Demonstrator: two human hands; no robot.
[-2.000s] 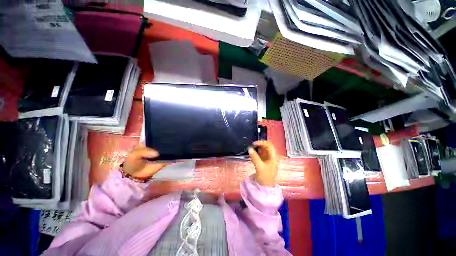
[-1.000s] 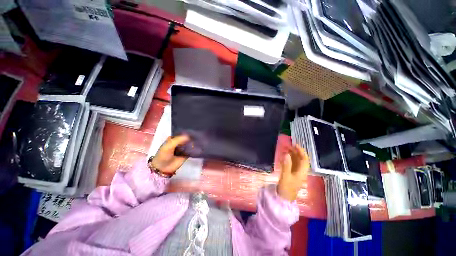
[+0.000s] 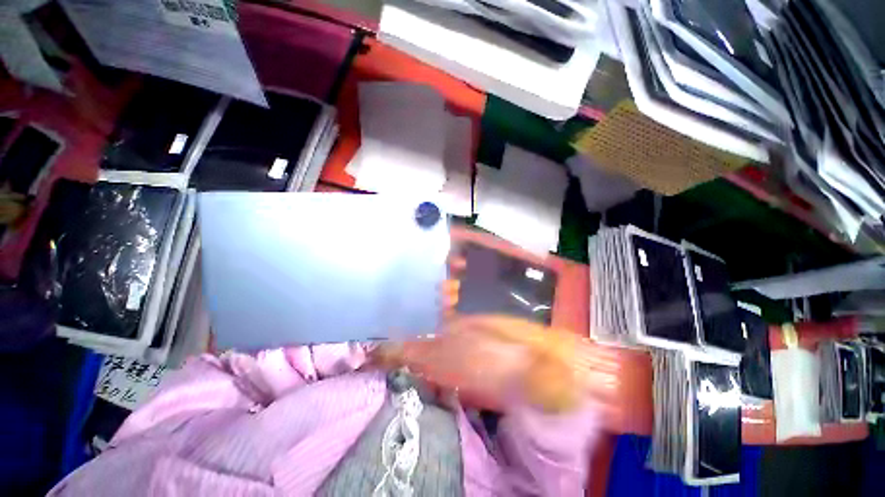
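Note:
The tablet back cover (image 3: 320, 267), silver-blue with a round dark camera at its upper right corner, faces up above the bench's left-middle. Fingertips wrap its right edge; they appear to be my left hand's (image 3: 453, 281), the rest hidden behind the tablet. My right hand (image 3: 509, 354) is strongly blurred, reaching left across the tablet's lower right edge; whether it grips is unclear. A small black tablet (image 3: 500, 283) with a tiny white label lies on the bench beyond my right hand.
Tablet stacks stand at left (image 3: 112, 262) and right (image 3: 665, 291). Loose white sheets (image 3: 403, 136) lie at the back. Overhead shelf stacks (image 3: 699, 68) lean above a perforated board (image 3: 660, 146). A paper sheet (image 3: 175, 49) hangs upper left. A handwritten sign (image 3: 131, 381) is at the left bench edge.
The held tablet has turned from black face to silver-blue back and moved left. The small tablet now shows on the bench. My right hand has swung left to the tablet's lower edge.

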